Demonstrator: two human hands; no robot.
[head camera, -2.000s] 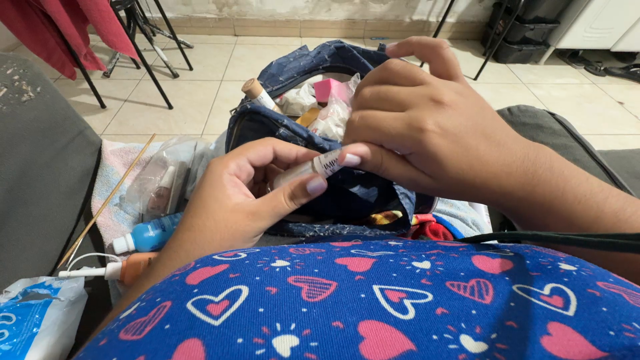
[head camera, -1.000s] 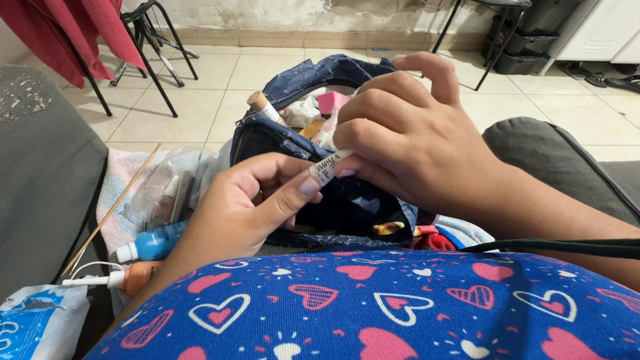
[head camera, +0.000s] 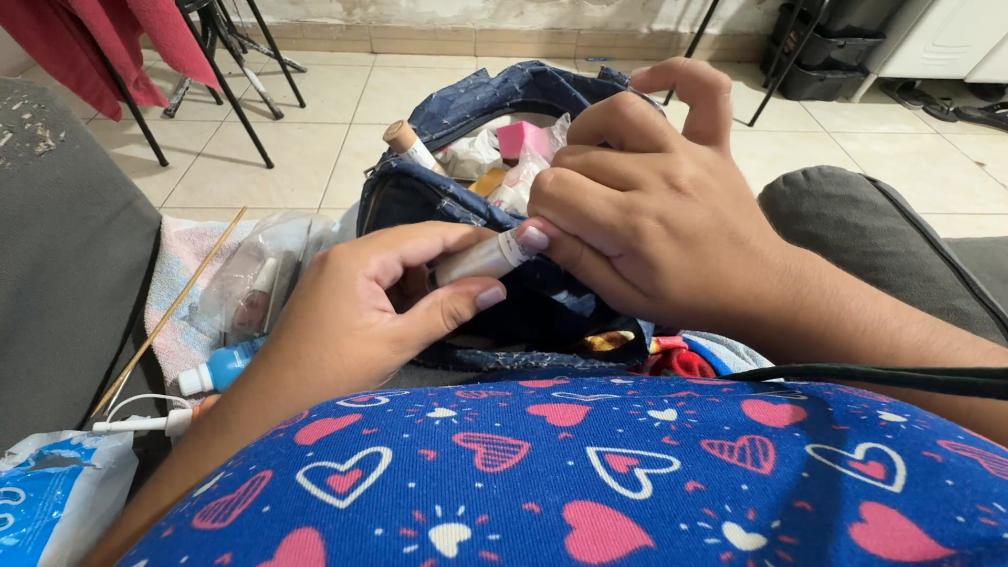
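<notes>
My left hand holds a small whitish cylindrical bottle between thumb and fingers, its base hidden in the palm. The bottle tilts up to the right, and a label with writing wraps its upper end. My right hand has its thumb and curled fingers closed around that upper end, with one finger raised. Behind and below both hands, a dark blue fabric bag lies unzipped. It holds a tan-capped tube, a pink block and crumpled clear plastic.
At the left, a towel lies under a thin wooden stick, a clear plastic pouch and a blue bottle. A torn blue and white packet is at lower left. Grey cushions flank the bag; a dark cord crosses at right.
The small bottle has turned in my fingers; one second ago its large lettering faced the camera, and now more of its whitish body shows. Both hands remain together above the bag.
</notes>
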